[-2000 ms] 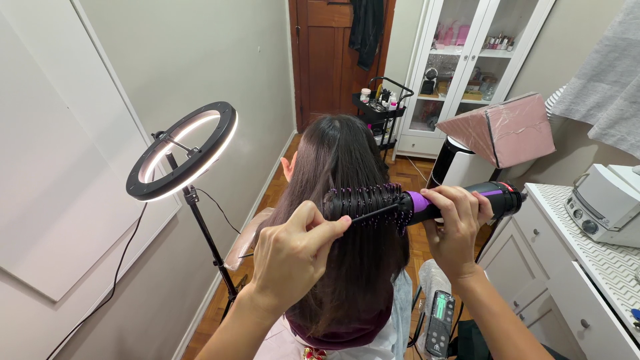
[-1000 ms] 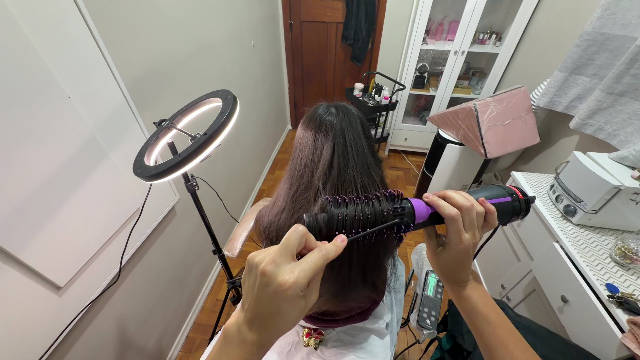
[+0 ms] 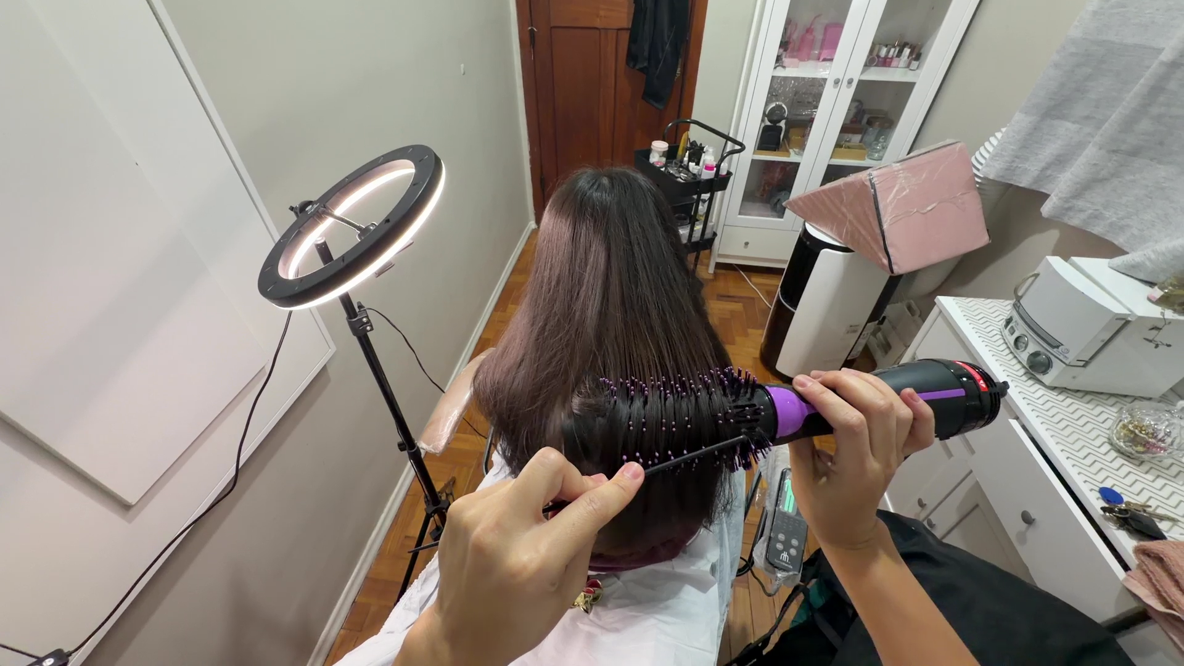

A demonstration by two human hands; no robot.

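Observation:
A seated person's long dark hair (image 3: 610,277) hangs down over a white cape (image 3: 638,615). My right hand (image 3: 856,444) grips the black and purple handle of a hot-air brush (image 3: 943,398), whose round bristled barrel (image 3: 675,412) lies across the lower lengths, with strands over and between the bristles. Just below the barrel, my left hand (image 3: 532,546) pinches a thin black rod, probably a comb's tail (image 3: 694,456), between thumb and index finger. It slants up to the right against the bristles; its other end is mostly hidden by my left hand.
A lit ring light (image 3: 351,227) on a tripod stands at the left. Ahead are a black trolley (image 3: 689,180) and a glass-door cabinet (image 3: 832,102). At the right, a white dresser (image 3: 999,444) holds a small white appliance (image 3: 1064,324). A controller (image 3: 786,536) hangs below my right hand.
The brush barrel, which was higher up against the hair two seconds ago, sits lower along it now. Both hands have moved down with it, keeping their holds.

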